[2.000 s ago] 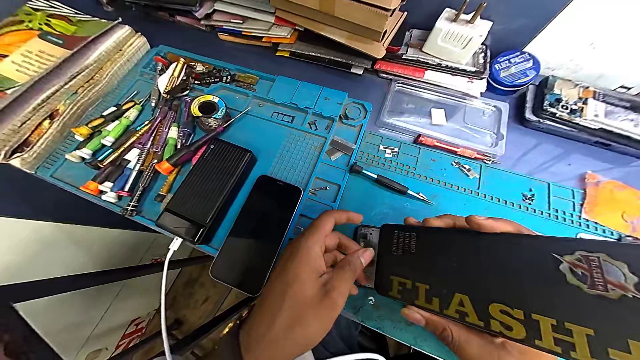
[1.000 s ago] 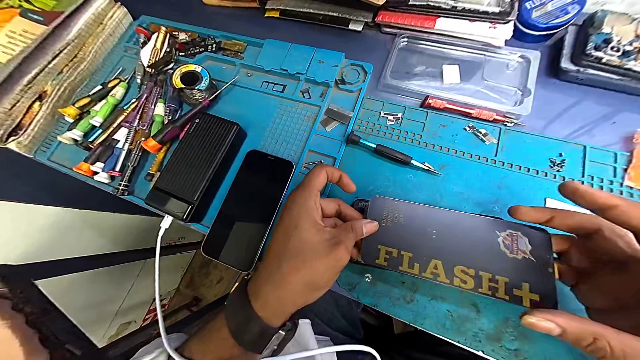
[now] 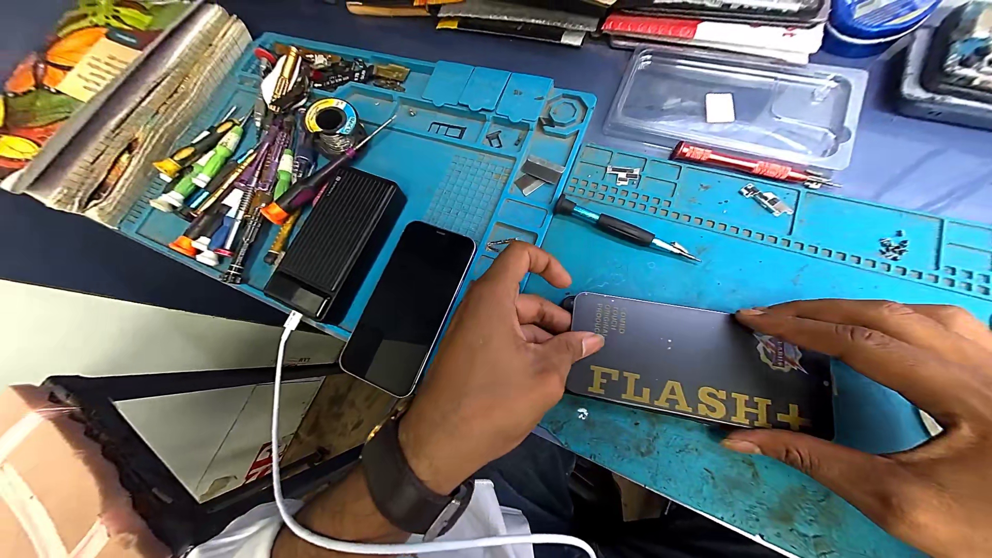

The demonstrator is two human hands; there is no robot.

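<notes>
A phone screen assembly with a dark film marked FLASH+ lies over the teal repair mat. My left hand grips its left end between thumb and fingers. Spread along its upper and lower edges, the fingers and thumb of my right hand hold the right part. Left of my left hand rests a black smartphone, beside a ribbed black power bank with a white cable plugged in. A precision screwdriver lies above the screen assembly. What is under the assembly is hidden.
Several screwdrivers and a solder wire spool fill the mat's left side. A red screwdriver lies by a clear plastic tray. Small metal parts and screws sit in mat compartments. A worn thick book stands at left.
Two seconds ago both hands held the FLASH+ piece closer to the camera, toward the right. It is now lower, over the mat. My right hand, apart from it one second ago, has closed around its edges.
</notes>
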